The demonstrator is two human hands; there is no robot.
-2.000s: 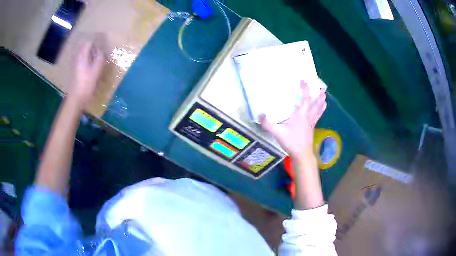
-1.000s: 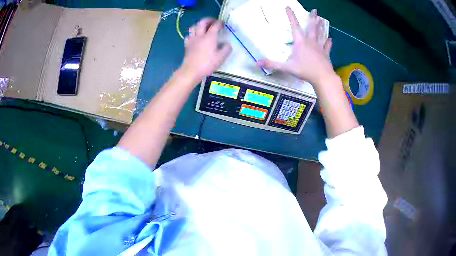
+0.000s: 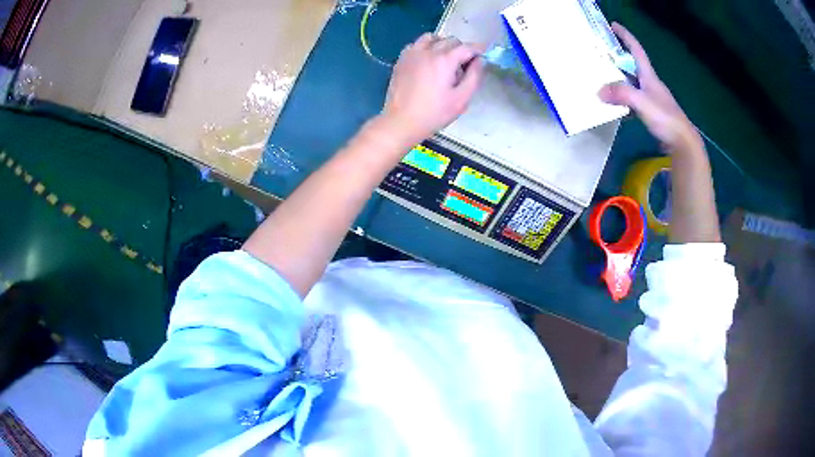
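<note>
The white product box [image 3: 567,67], with a dark blue side and small dark logo, is tilted over the pale scale plate [image 3: 500,120]. My right hand [image 3: 657,98] grips its right end, thumb on the white face. My left hand [image 3: 433,85] is left of the box, over the plate, fingertips pinched on a thin, pale bluish, see-through film [image 3: 502,58] that reaches towards the box's blue side. What the film is cannot be made out clearly. The scale display and keypad [image 3: 478,198] face me, windows lit.
The orange-red tape dispenser [image 3: 617,245] lies right of the scale, beside the yellow tape roll [image 3: 639,183], partly behind my right wrist. The cardboard sheet [image 3: 241,54] with the mobile phone [image 3: 164,67] is at left. A brown carton [image 3: 768,294] stands at far right.
The box has been lifted and tilted off the plate in my right hand. My left hand has moved right, towards the box. The tape dispenser has come into fuller view.
</note>
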